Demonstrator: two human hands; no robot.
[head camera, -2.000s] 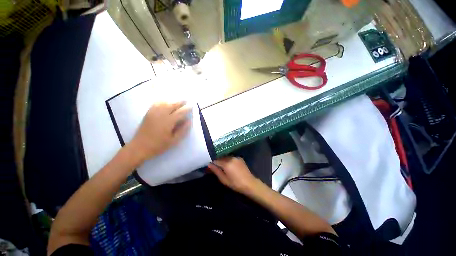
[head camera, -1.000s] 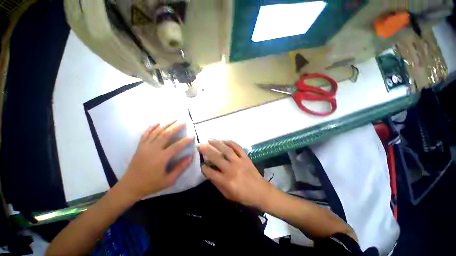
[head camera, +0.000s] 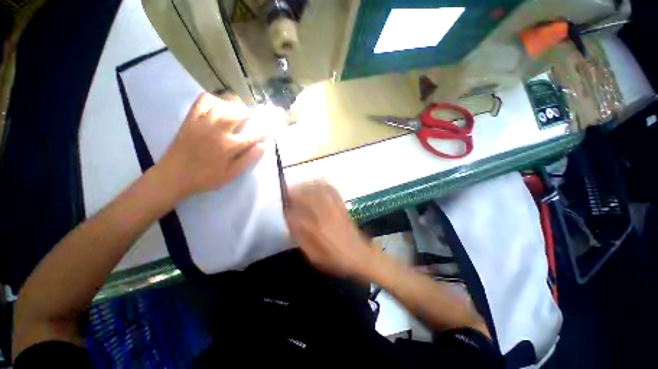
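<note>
A white panel (head camera: 234, 227) lies on a black panel (head camera: 143, 153), which shows as a dark border at its left and right edges. The pieces run under the lit presser foot and needle (head camera: 285, 108); glare hides the exact contact. My left hand (head camera: 215, 140) lies on the white panel, its fingertips close to the needle, pressing rather than gripping. My right hand (head camera: 317, 223), blurred, is at the panel's right edge near the table front, with its fingertips on the dark edge. Whether it pinches the edge is unclear.
Red-handled scissors (head camera: 446, 130) lie right of the needle, blades towards it. The sewing machine head (head camera: 346, 43) stands above. White pieces with black edging (head camera: 505, 252) hang at right below the table edge tape (head camera: 462, 176). A blue basket (head camera: 144, 328) is below at left.
The white and black panels have moved up, further under the machine. My left hand has moved up towards the needle. My right hand stays near the panel's right edge and is now blurred.
</note>
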